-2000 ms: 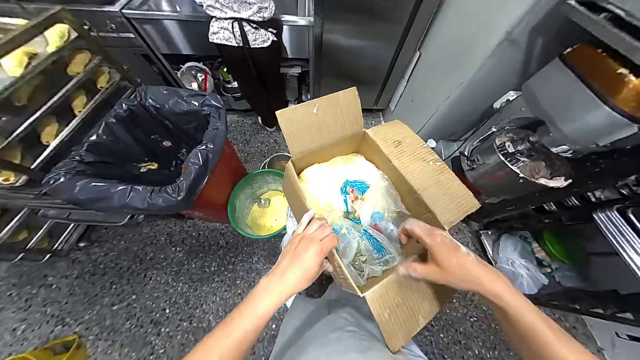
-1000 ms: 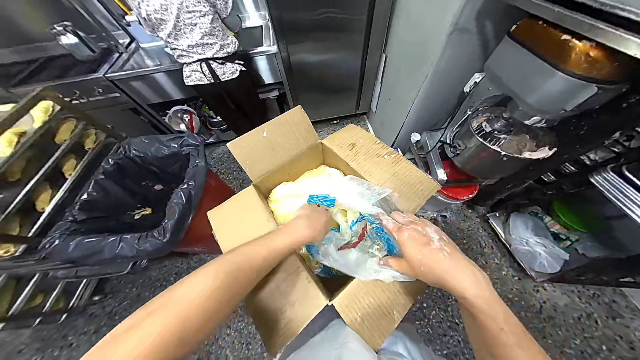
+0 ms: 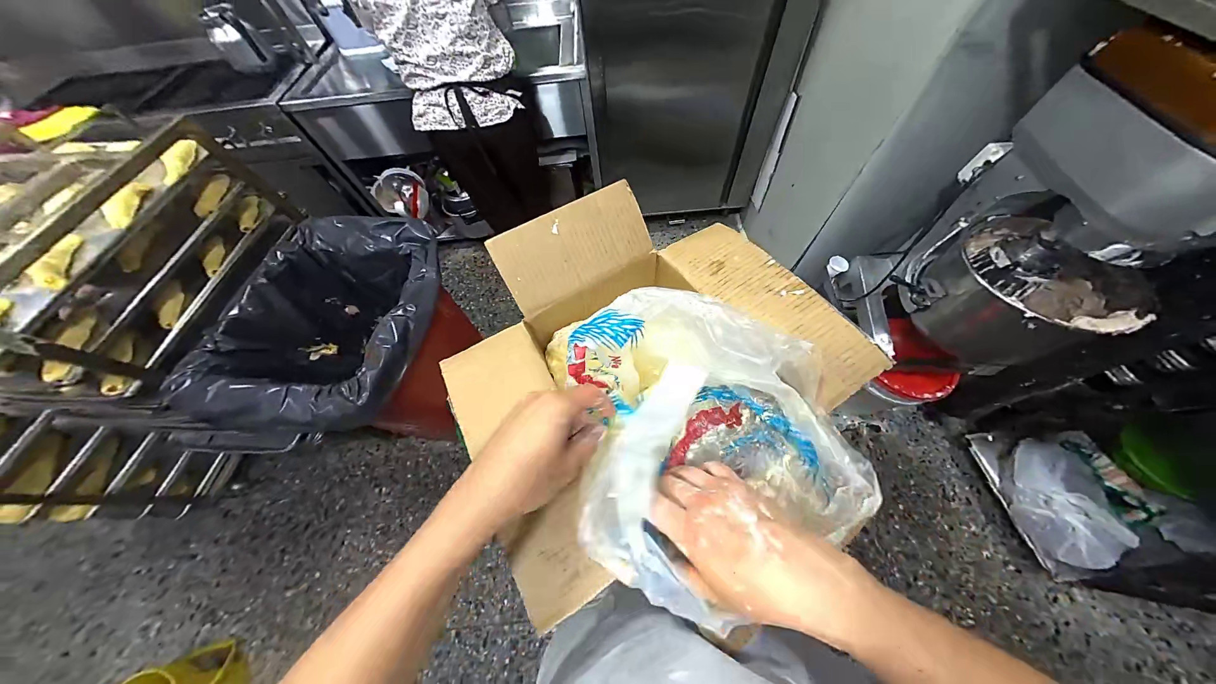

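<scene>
An open cardboard box stands in front of me with its flaps spread. Inside it, a pale yellow, dough-like mass lies under a clear plastic bag with blue and red print. My left hand grips the bag's film at the left side of the box. Flour-like white residue coats my right hand, which lies on the near part of the bag with its fingertips against the printed film; whether it grips the film is unclear. The bag spreads over the box's right and near edges.
At left are a lined bin and a rack of trays with shaped dough. A person stands at the steel counter ahead. On the right are a mixer bowl, a red-lidded bucket and a low shelf with plastic bags.
The bag has been spread wider over the mass and the box's near right side. My left hand has drawn back from over the mass to the left of the bag.
</scene>
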